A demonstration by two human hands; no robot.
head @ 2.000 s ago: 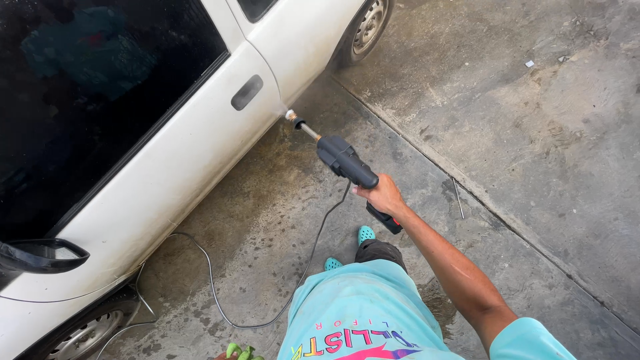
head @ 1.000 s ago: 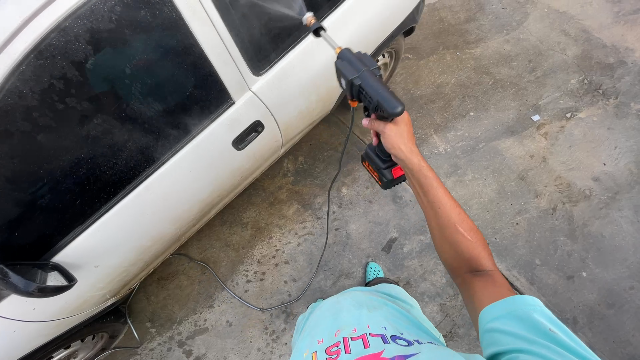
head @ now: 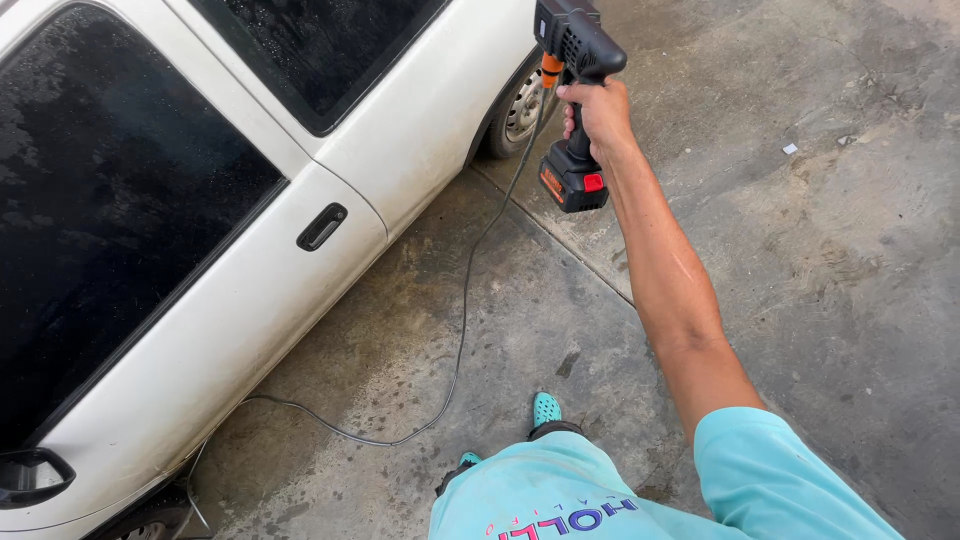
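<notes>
My right hand (head: 600, 116) is closed around the grip of a black cordless pressure washer gun (head: 577, 45), held out at the top of the view. Its battery pack (head: 574, 178) with a red catch hangs below my hand, and the nozzle is cut off by the frame's top edge. A thin grey hose (head: 466, 300) runs from the orange connector (head: 551, 69) down to the ground. Left of the gun stands a white car (head: 270, 300), its dark windows (head: 112, 172) spotted with water drops. My left hand is out of view.
The hose curves over stained concrete (head: 510, 330) and passes close to the front wheel (head: 146, 531). A side mirror (head: 34, 478) juts out at lower left. The rear wheel (head: 521, 112) is near the gun. My feet wear turquoise clogs (head: 547, 409). A ground joint crosses the concrete.
The gun has moved up in the view, from beside the door to the top edge, where its nozzle is cut off. Spray showed at the rear window one second ago; none shows now.
</notes>
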